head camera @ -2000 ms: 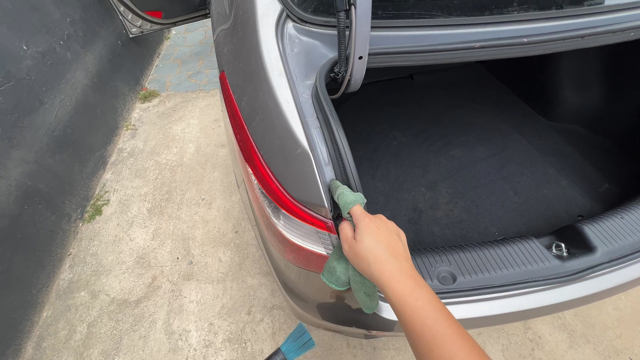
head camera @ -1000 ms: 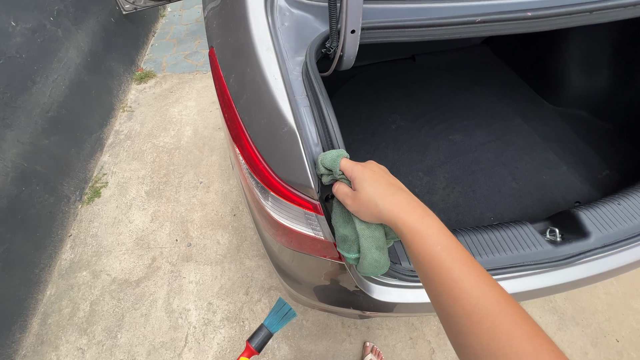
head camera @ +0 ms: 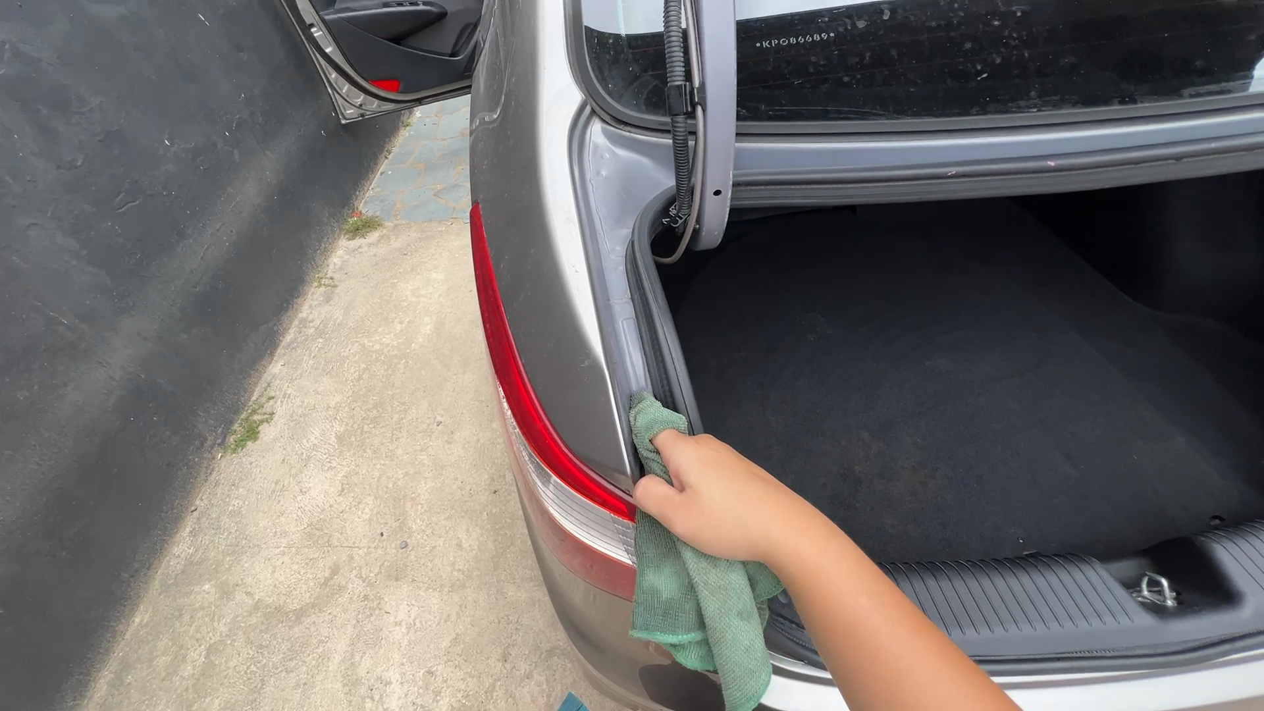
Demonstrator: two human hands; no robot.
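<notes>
My right hand is closed on a green cloth, whose upper end is pressed into the channel at the left edge of the open car trunk, between the black rubber seal and the grey rear fender. The cloth's loose part hangs over the corner beside the red and clear tail light. My left hand is out of view. Only a small blue tip of the brush's bristles shows at the bottom edge.
A dark wall runs along the left, with a concrete floor between it and the car. An open car door stands at the top. The trunk hinge arm rises above the opening, and a metal latch striker sits in the ribbed sill.
The cloth has shifted along the trunk edge in my right hand, its loose part hanging lower. The brush, plainly visible one second ago, is now almost out of frame. The view has moved.
</notes>
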